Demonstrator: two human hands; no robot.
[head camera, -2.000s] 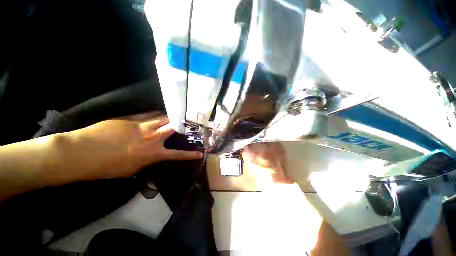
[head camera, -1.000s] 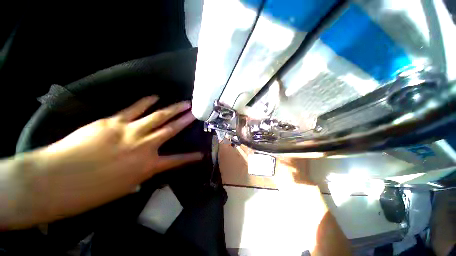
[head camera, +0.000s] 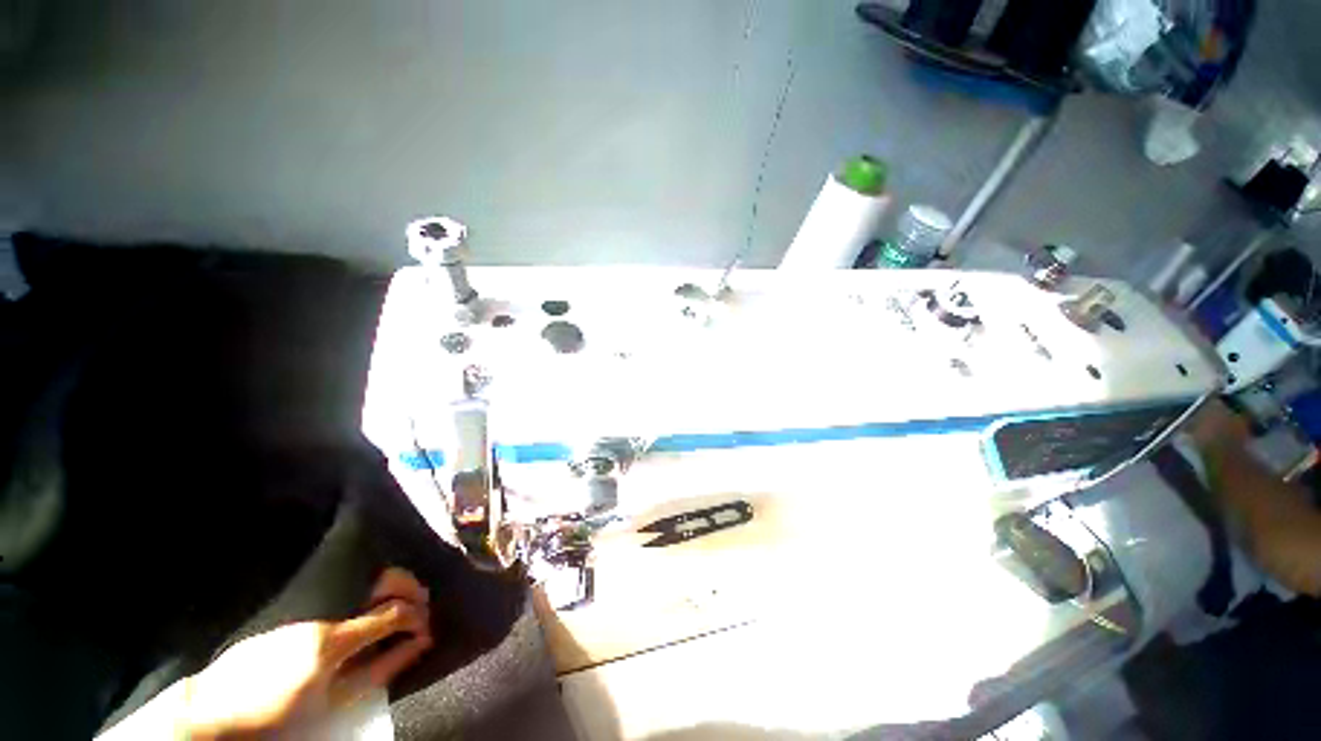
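Observation:
Dark cloth (head camera: 174, 434) lies in a large limp heap at the left and runs to the needle area. A grey textured part of it shows at the bottom, beside my hand. My left hand (head camera: 326, 659) is at the lower left, left of the needle area, with bent fingers closed on the dark cloth. The white sewing machine head (head camera: 695, 362) spans the middle. Its shiny presser foot area (head camera: 558, 550) is low at its left end, with the cloth edge just left of it. My right hand is not in view.
Dark snips (head camera: 698, 523) lie on the bed under the arm. A white thread cone (head camera: 840, 222) stands behind the machine by the grey wall. A dark control panel (head camera: 1087, 442) is at right. Another person's arm (head camera: 1268, 507) shows at the far right.
The view has pulled back and up from the needle, showing the machine top and wall. My left hand has gone from spread flat to bent fingers on the cloth. My right hand has left view.

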